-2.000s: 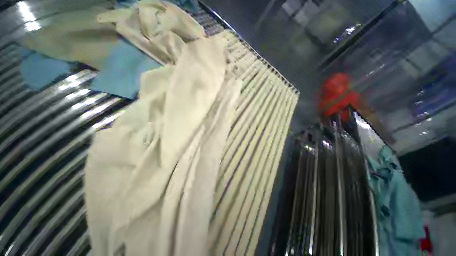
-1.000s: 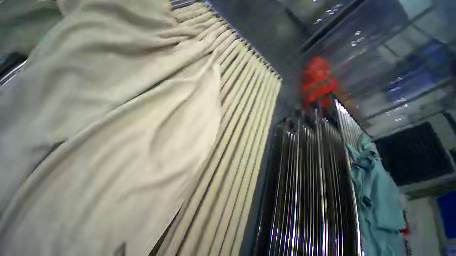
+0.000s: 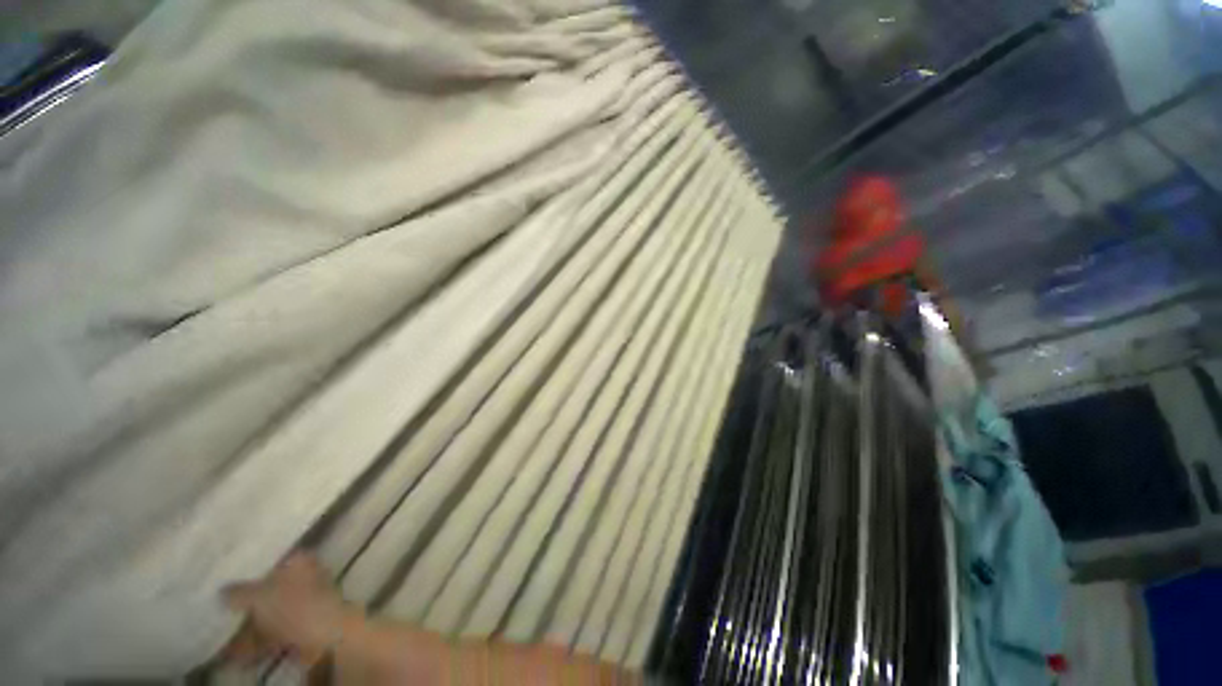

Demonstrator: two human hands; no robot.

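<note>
A beige cloth lies in broad folds over the left side, its right part drawn into a long fold running down to the bottom. Beside it, narrow beige covered tubes lie side by side, their ends along the slanting upper right edge. My right hand is at the bottom left, its forearm coming in from the right across the covered tubes. Its blurred fingers are closed on the lower edge of the beige cloth; the fingertips are partly hidden. My left hand is not in view.
Shiny bare steel tubes stand in a rack to the right. A blue-green cloth hangs along its right side. A blurred red item is beyond the rack's far end. Dark grey floor lies behind. A blue item is at the lower right.
The beige cloth has spread left over the bare tubes and blue-green pieces. Its loose right flap is now drawn out straight along the tubes. My right hand has come into view.
</note>
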